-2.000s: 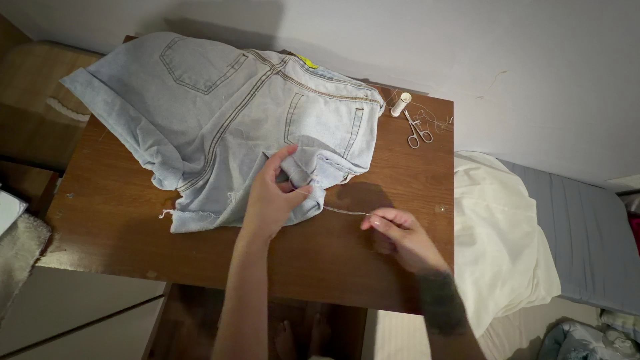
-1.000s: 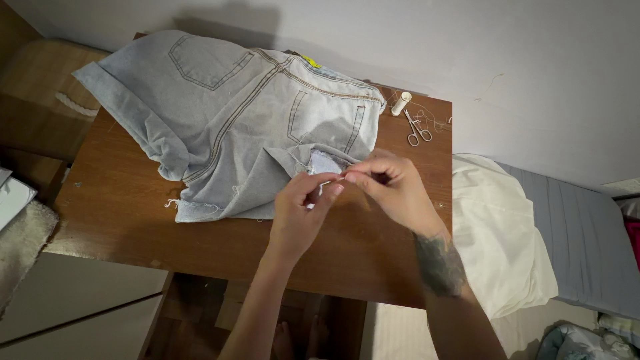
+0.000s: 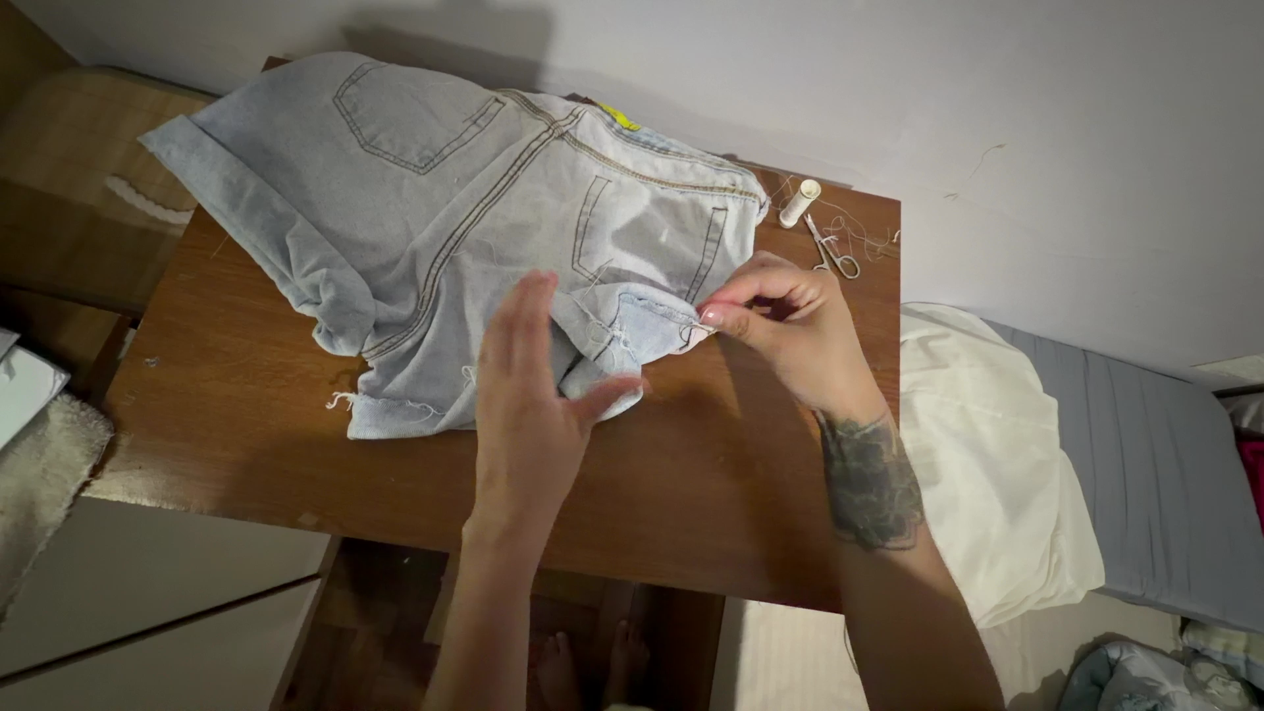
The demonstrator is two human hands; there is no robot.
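Observation:
Light-blue denim shorts (image 3: 494, 227) lie with their back pockets up on a brown wooden table. The hem of the right leg is turned up, and frayed threads (image 3: 617, 341) hang at it. My left hand (image 3: 543, 395) is spread over that leg, thumb and fingers apart, with nothing in its grasp. My right hand (image 3: 780, 316) is at the right end of the fold, thumb and forefinger pinched together on a thin strand that looks like thread; whether a needle is there too cannot be told. A thread spool (image 3: 800, 203) and small scissors (image 3: 831, 249) lie beyond it.
The table (image 3: 395, 494) ends in front of me, above cabinet fronts (image 3: 168, 583). Loose thread (image 3: 864, 232) lies around the scissors. A wall rises behind the table. White cloth (image 3: 978, 454) and a grey-blue mattress (image 3: 1136, 444) are at the right.
My hands, together at the turned-up hem a second ago, are now apart. The left has opened and moved left over the shorts; the right has moved right, still pinched.

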